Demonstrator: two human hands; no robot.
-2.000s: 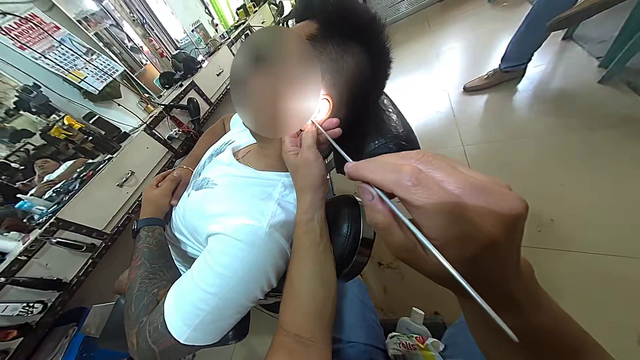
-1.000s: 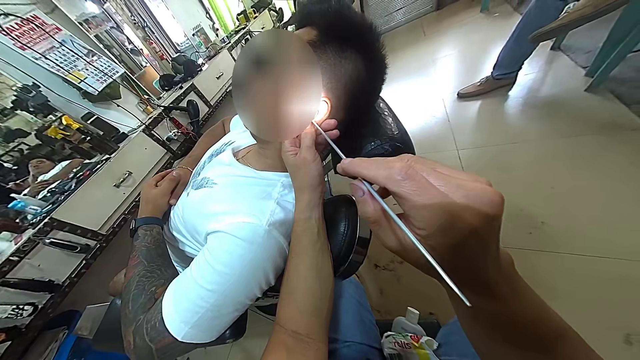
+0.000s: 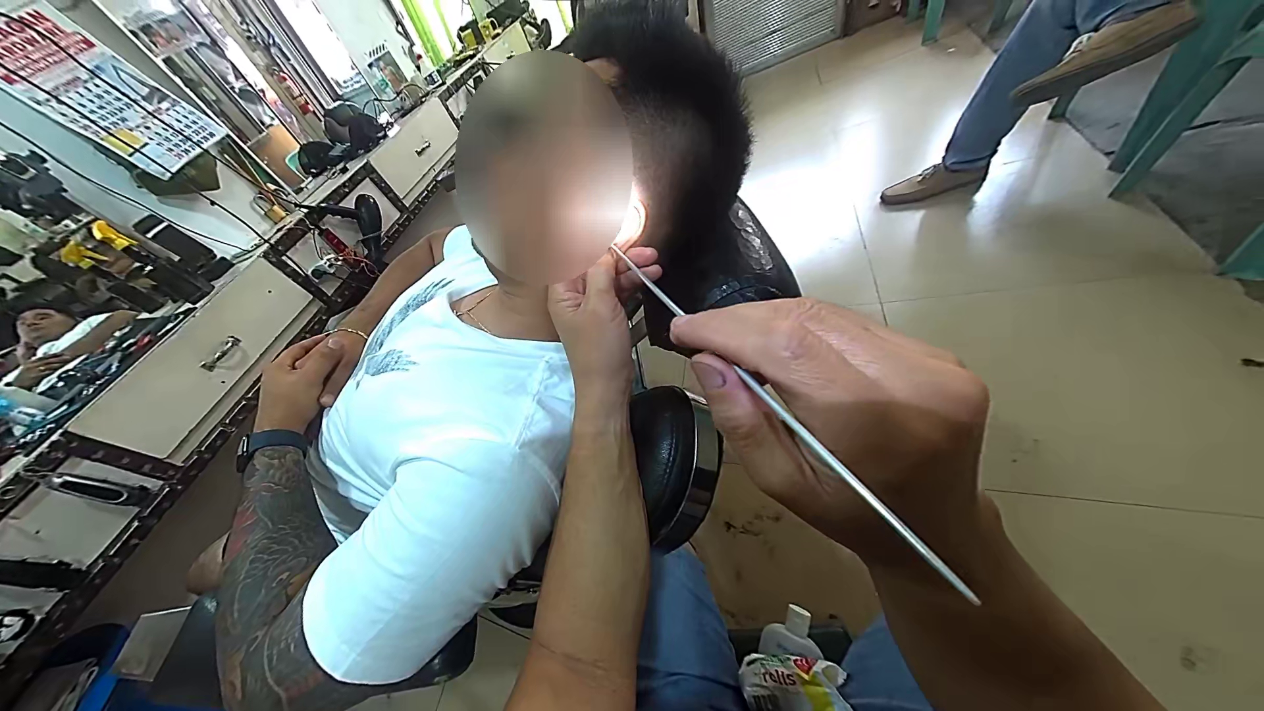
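Observation:
A person in a white T-shirt (image 3: 444, 444) leans back in a black chair, with a bright light on one ear (image 3: 632, 222). My left hand (image 3: 597, 296) is at the lower part of that ear, its fingers closed on the earlobe as far as I can see. Between the thumb and fingers of my right hand (image 3: 839, 395) is a thin metal rod (image 3: 859, 479). The rod's far tip reaches the ear beside my left fingertips, and its other end points down to the right. Whether the tip is inside the ear, I cannot tell.
The chair's round black armrest (image 3: 671, 464) is beside my left forearm. A white bottle (image 3: 790, 632) and a plastic packet (image 3: 790, 681) are low by my legs. Drawers (image 3: 197, 360) line the left. Another person's shoe (image 3: 933, 185) and green plastic chairs (image 3: 1185, 109) are at upper right.

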